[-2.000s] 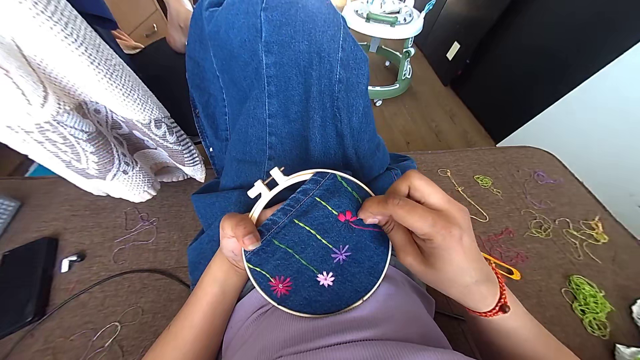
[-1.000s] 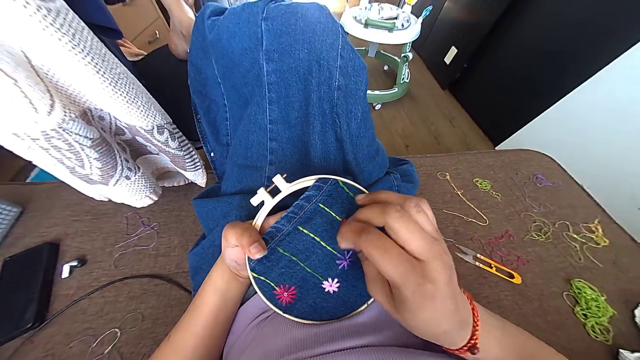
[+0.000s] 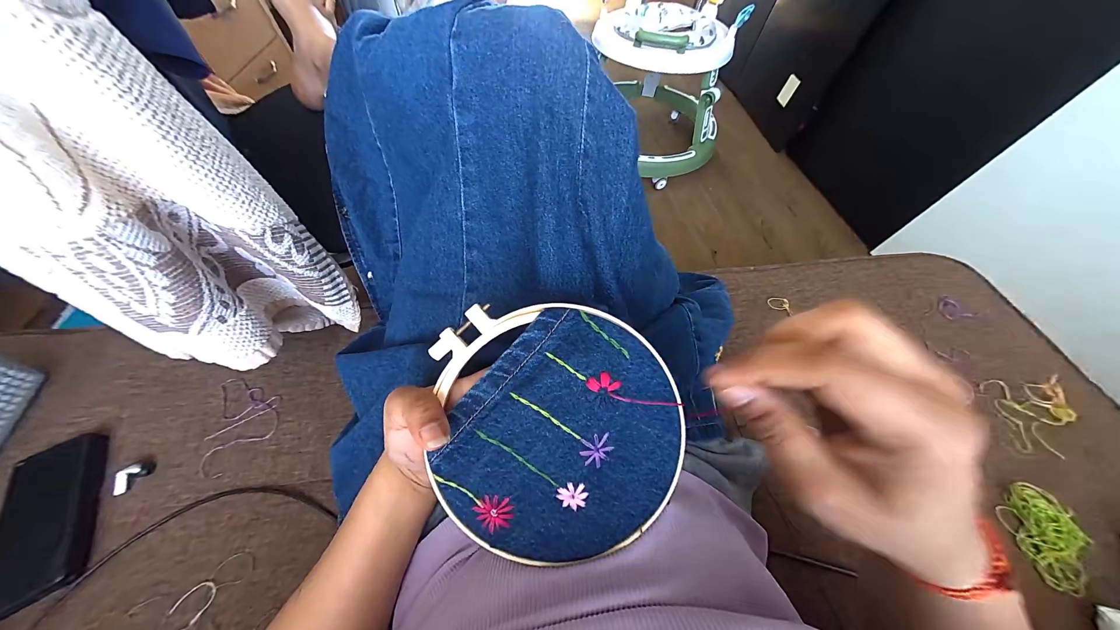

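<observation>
My left hand (image 3: 418, 437) grips the left rim of a wooden embroidery hoop (image 3: 681, 437), its thumb on top and its other fingers hidden behind. Blue denim (image 3: 525, 411) is stretched in the hoop and bears green stitched stems with red, pink and purple flowers. A dark pink thread (image 3: 643, 401) runs from the partly stitched pinkish-red flower (image 3: 604, 383) over the hoop's right edge to my right hand (image 3: 857, 429). That hand is blurred, its thumb and forefinger pinched together at the thread's end; whether a needle is between them cannot be told.
The denim garment (image 3: 525, 175) lies over my lap. On the brown couch (image 3: 814, 289) are green thread (image 3: 1046, 534), yellowish thread scraps (image 3: 1032, 407), purple thread (image 3: 249, 416), a black device (image 3: 52, 516), an earbud (image 3: 131, 475) and a cable. A white lace cloth (image 3: 175, 201) hangs at left; a baby walker (image 3: 665, 79) stands beyond.
My right hand has moved off the denim to the right of the hoop, and the thread now stretches to it. The orange-handled thread snips seen earlier at right are out of sight. My left hand still holds the hoop.
</observation>
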